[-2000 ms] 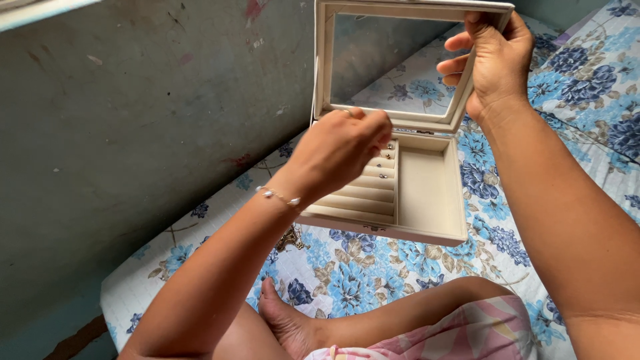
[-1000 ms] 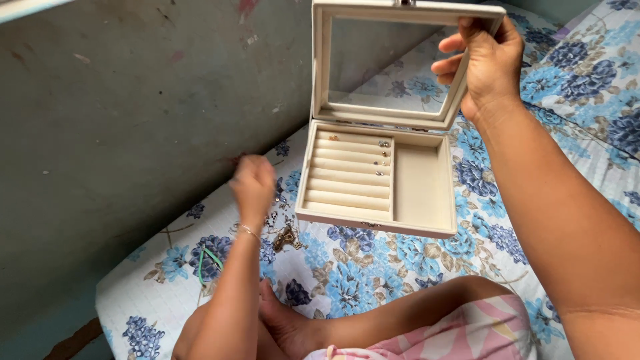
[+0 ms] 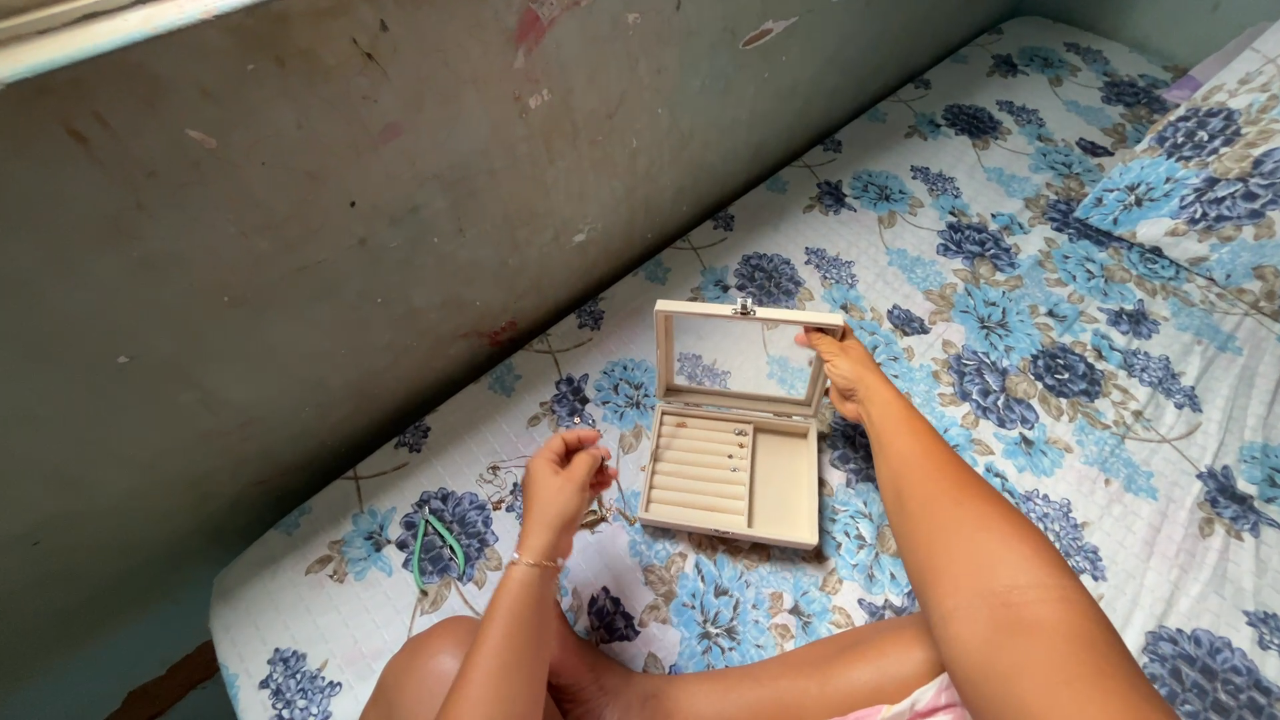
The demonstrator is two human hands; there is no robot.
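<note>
A cream jewelry box [image 3: 785, 480] with its clear-windowed lid [image 3: 745, 405] raised rests on the bed. Several small pieces of jewelry [image 3: 738, 447] sit among the padded ring rolls [image 3: 700, 487] on its left side; the right compartment holds nothing visible. My right hand [image 3: 848, 370] grips the right edge of the lid. Left of the box, my left hand [image 3: 570, 480] is raised with thumb and fingers pinched on a small piece of jewelry, too small to identify. Beneath and beside that hand lies a tangle of thin chains and jewelry [image 3: 597, 517], partly hidden by it.
Pliers with green handles [image 3: 440, 545] lie on the floral bedsheet [image 3: 640, 560] left of my left hand. A stained wall [image 3: 350, 250] runs along the bed's far left side. My bent legs [image 3: 760, 690] are at the near edge. A pillow [image 3: 1200, 180] is at upper right.
My left hand went from over the ring rolls to the jewelry on the sheet and is now lifted beside the box. My right hand stays on the lid. The view has shifted noticeably.
</note>
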